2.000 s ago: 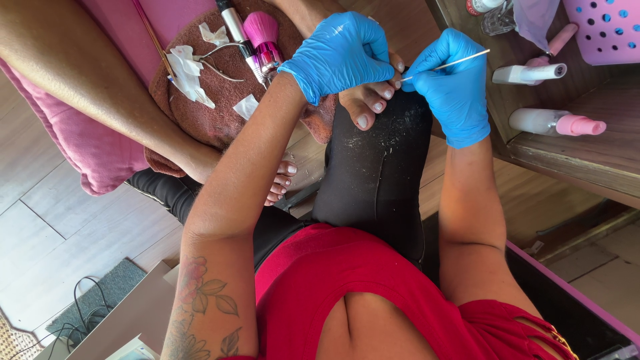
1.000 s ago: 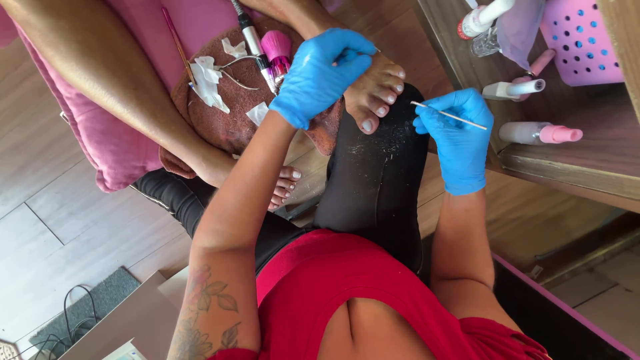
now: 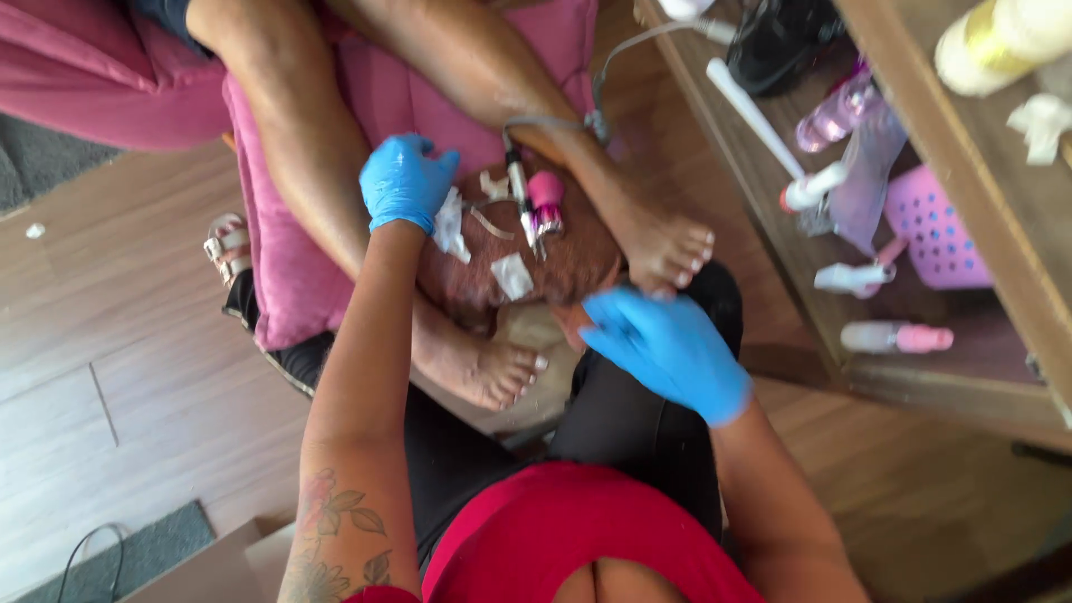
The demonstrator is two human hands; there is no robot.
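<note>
Both my hands wear blue gloves. My left hand (image 3: 406, 184), fingers curled, is over the pink cushion (image 3: 293, 289) beside a person's shin; whether it holds anything is hidden. My right hand (image 3: 662, 347) is blurred, just below the toes of the person's foot (image 3: 668, 251), which rests by my knee; I cannot tell if it holds something. The other foot (image 3: 494, 374) lies lower, left of it. Between the legs, a brown towel (image 3: 578, 251) carries an electric nail drill handpiece (image 3: 519, 193), a pink-bristled brush (image 3: 546, 197) and crumpled white wipes (image 3: 450, 226).
A wooden shelf unit (image 3: 804, 335) stands at the right, holding a pink perforated basket (image 3: 934, 226), a pink-capped bottle (image 3: 896, 337) and other bottles. A grey cord (image 3: 620, 63) runs from the shelf across the leg to the towel. A sandal (image 3: 226, 245) shows at the left.
My left hand has moved left, away from the foot by my knee to the cushion. My right hand has moved to below that foot's toes; the white stick it held no longer shows. The view has shifted.
</note>
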